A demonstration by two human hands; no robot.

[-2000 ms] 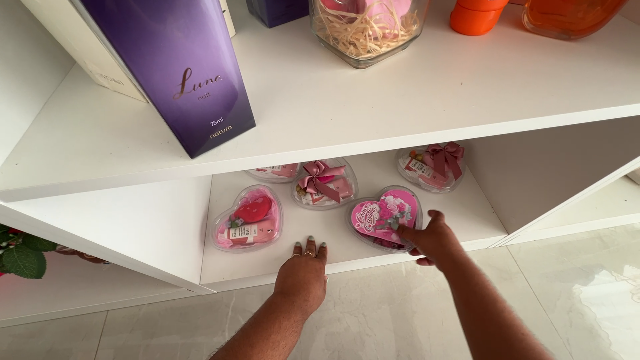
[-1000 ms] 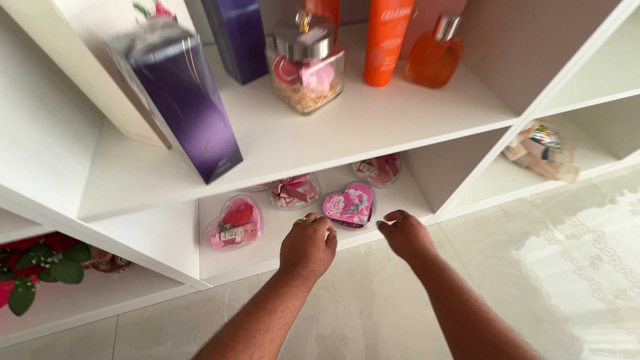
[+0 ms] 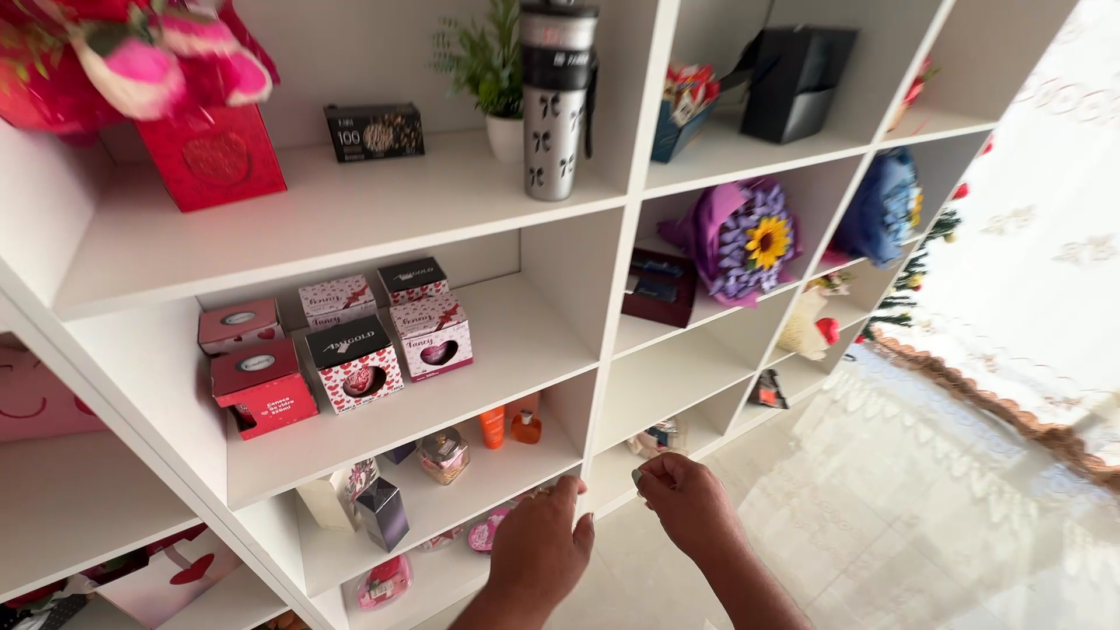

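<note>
My left hand [image 3: 544, 547] is raised in front of the lower shelves, its fingers apart and nothing seen in it. To its right, my right hand [image 3: 681, 499] hangs in the air with fingers bent toward the thumb; whether it pinches anything cannot be told. Partly behind my left hand lies a pink heart-shaped box [image 3: 484, 532] on the bottom shelf. Another clear heart-shaped box with pink and red contents [image 3: 383, 582] lies farther left. A glass jar with a metal lid [image 3: 444, 455], a dark purple carton [image 3: 383, 514] and an orange tube [image 3: 493, 427] stand one shelf above.
White shelving [image 3: 490, 385] surrounds the hands. Boxed mugs [image 3: 354, 363] fill part of a middle shelf; a patterned tumbler [image 3: 553, 114] and a red box [image 3: 213, 157] stand above. A purple bouquet [image 3: 744, 241] sits to the right. The tiled floor [image 3: 840, 516] lies at lower right.
My right hand was at the pink heart-shaped box, then drew away; my left hand then touched or neared that box. Both are now away from it. The view has swung up, showing higher shelves.
</note>
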